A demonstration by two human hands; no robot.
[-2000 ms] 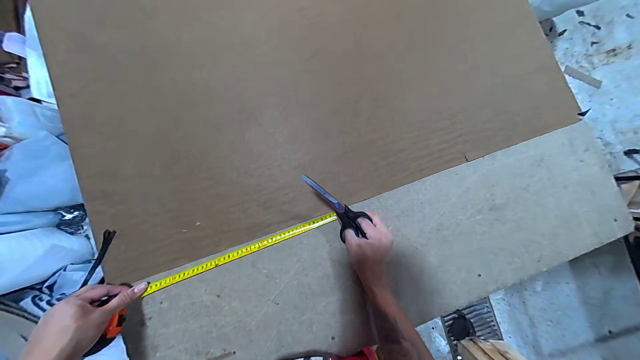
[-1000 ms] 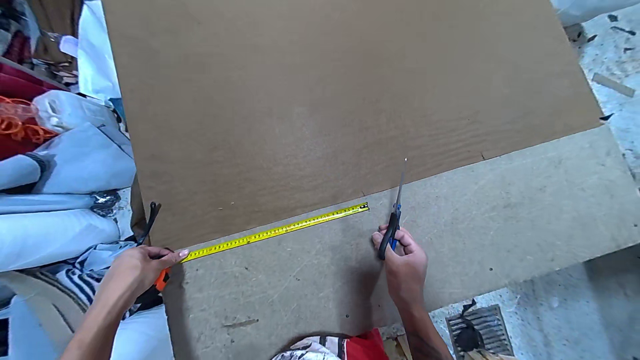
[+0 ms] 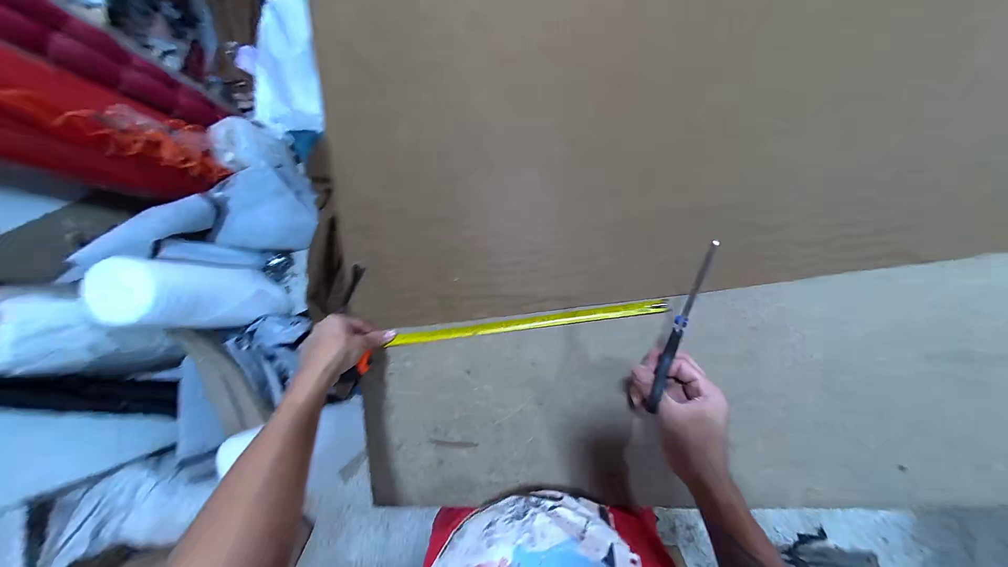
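A yellow tape measure (image 3: 528, 322) lies drawn out along the edge of a large brown sheet (image 3: 598, 157), over a greyish board (image 3: 512, 417). At the board's left edge my left hand (image 3: 342, 350) grips the tape measure by its partly hidden black and orange case. My right hand (image 3: 685, 402) holds scissors (image 3: 679, 339) by their dark handles, blades pointing up and a little right, just beyond the tape's metal end. The blades look closed together.
Left of the board are white rolls (image 3: 181, 291) and plastic-wrapped bundles, with red rolled material (image 3: 87, 126) behind them. Patterned cloth (image 3: 543, 531) on my own body shows at the bottom edge. A pale floor (image 3: 835, 520) lies beyond the board's near edge.
My right hand has moved off the tape's end, where it was two seconds ago, and the scissors have swung more upright. My left hand stays at the case. The view has shifted left.
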